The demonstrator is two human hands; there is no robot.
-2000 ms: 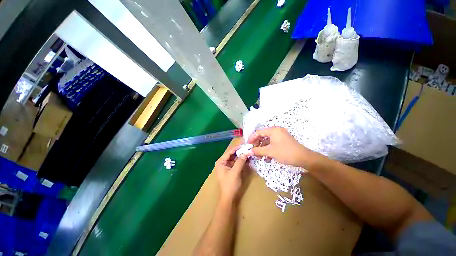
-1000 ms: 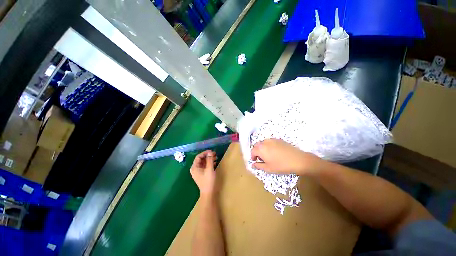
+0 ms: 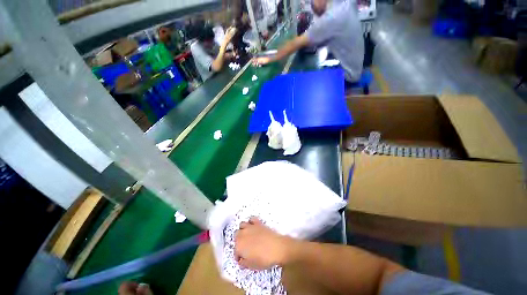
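My right hand [image 3: 258, 246] lies on the heap of small white parts [image 3: 263, 281] at the mouth of the clear plastic bag [image 3: 294, 193]. Its fingertips are among the parts, and whether they pinch one is hidden. My left hand [image 3: 134, 288] is low over the green belt, blurred and cut off by the bottom edge. A whitish spot shows at its fingertips, too unclear to name. A white assembly [image 3: 180, 217] sits on the belt just beyond the bluish stop bar [image 3: 136, 264]. Another white assembly [image 3: 218, 135] lies farther up the belt.
A pale post [image 3: 115, 115] slants across the left. Two wrapped bottles [image 3: 284, 138] stand beyond the bag, before a blue sheet [image 3: 300, 99]. An open carton [image 3: 427, 187] with whitish units is at right. A person [image 3: 341, 34] reaches over the far belt; another person's arm shows opposite.
The view has swung up and right, showing the far line and carton. My left hand, earlier working with my right on a white assembly, has parted from it and is now at the bottom edge.
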